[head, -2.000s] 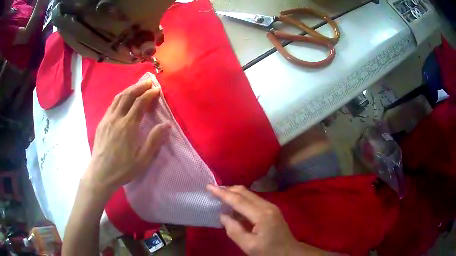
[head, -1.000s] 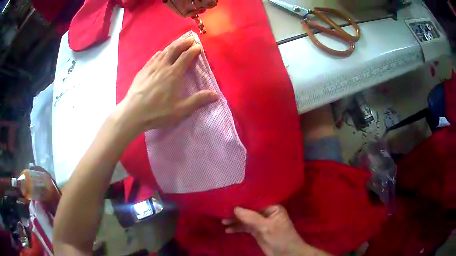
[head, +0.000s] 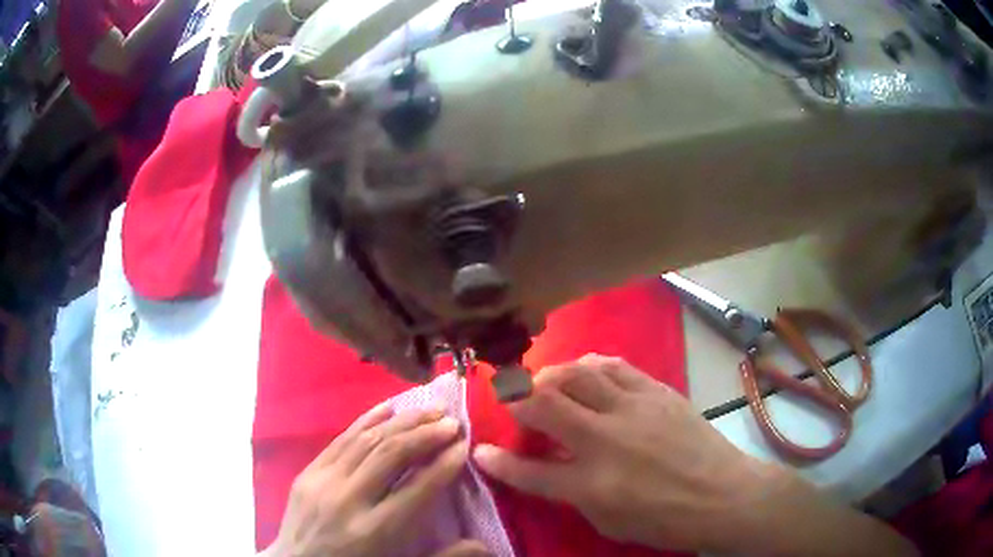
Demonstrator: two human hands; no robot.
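Observation:
The red fabric panel point(head: 316, 392) lies under the sewing machine head. The pale mesh piece point(head: 438, 400) lies on it, its tip at the presser foot point(head: 463, 362). My left hand point(head: 381, 479) lies flat on the mesh, its fingertips near the mesh edge. My right hand point(head: 610, 446) rests on the red cloth to the right of the seam, fingers near the foot and thumb beside the mesh edge. Neither hand visibly grips the cloth. The needle tip is too small to tell.
The beige sewing machine point(head: 653, 185) spans the top. Scissors point(head: 800, 375) with orange-brown handles lie open right of the red panel. Small red cut pieces point(head: 180, 207) lie at the upper left of the white table point(head: 163, 435). A person's arm in red point(head: 131, 44) shows at the top left.
My right hand has moved from the panel's lower edge up beside the presser foot. My left hand stays on the mesh. The view has shifted, showing more of the machine.

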